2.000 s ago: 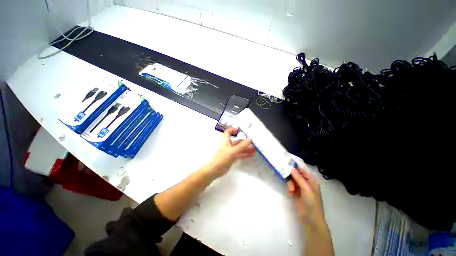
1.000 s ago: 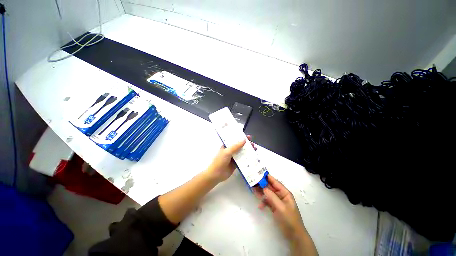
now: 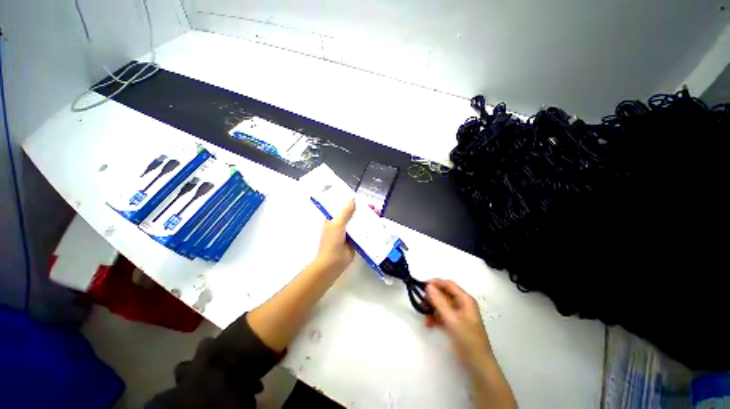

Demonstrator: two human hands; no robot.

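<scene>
My left hand [image 3: 338,238] holds a slim white-and-blue retail box [image 3: 370,229], tilted above the white tabletop, with its thumb on the white face. The box's near end is open with a blue flap [image 3: 395,251] raised. A coiled black cable [image 3: 415,291] runs from that open end to my right hand [image 3: 450,307], whose fingers pinch its outer loop. How much cable lies inside the box is hidden. Packed boxes [image 3: 186,209] lie in two rows at the left, cable pictures up, with blue sides.
A huge black cable pile [image 3: 592,208] fills the right. A smartphone [image 3: 376,186] lies on the long black strip [image 3: 180,94], behind the held box. A white-and-blue packet [image 3: 270,137] lies among pale strands. Flat thin boxes [image 3: 632,371] stand at lower right. A red stool [image 3: 136,295] is at lower left.
The held box has shifted left. My right hand was at the box's blue end flap; it now grips a black cable loop at the opened end, away from the box.
</scene>
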